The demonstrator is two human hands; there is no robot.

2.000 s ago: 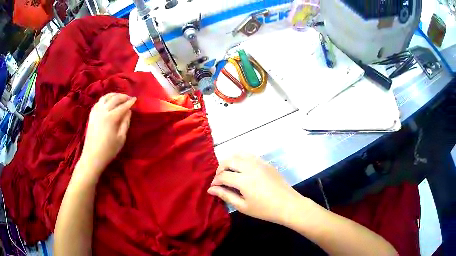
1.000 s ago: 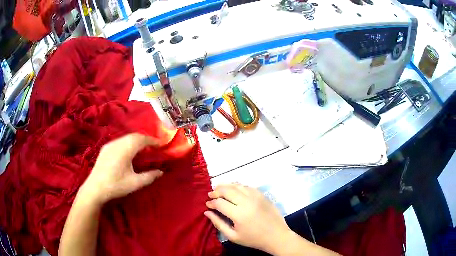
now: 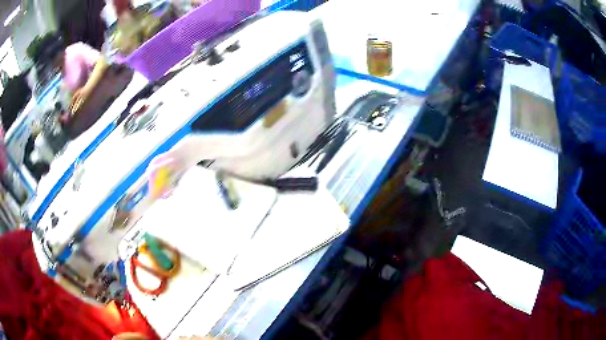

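Observation:
Red cloth (image 3: 40,292) lies at the lower left, reaching the needle area of the white sewing machine (image 3: 219,153). The needle area is blurred. Only slivers of skin show at the bottom edge: my left hand (image 3: 130,336) by the red cloth and my right hand (image 3: 194,337) at the table's front. What they hold is hidden. Snips with orange-red and yellow loops and a green part (image 3: 157,254) lie beside the needle area. An open notebook (image 3: 292,229) lies right of them, with a pen (image 3: 228,192) and a black marker (image 3: 296,184) on it.
More red cloth (image 3: 432,299) lies at the lower right beside a white card (image 3: 500,272). A spiral notebook (image 3: 533,116), blue baskets (image 3: 575,232), a small jar (image 3: 379,56) and a purple basket (image 3: 193,36) also show. Another person (image 3: 83,66) is at the upper left.
The view has swung right, so the machine, snips and red cloth shift left in the picture. Both hands have dropped almost wholly out of the bottom edge. The lower-right area and other person have appeared.

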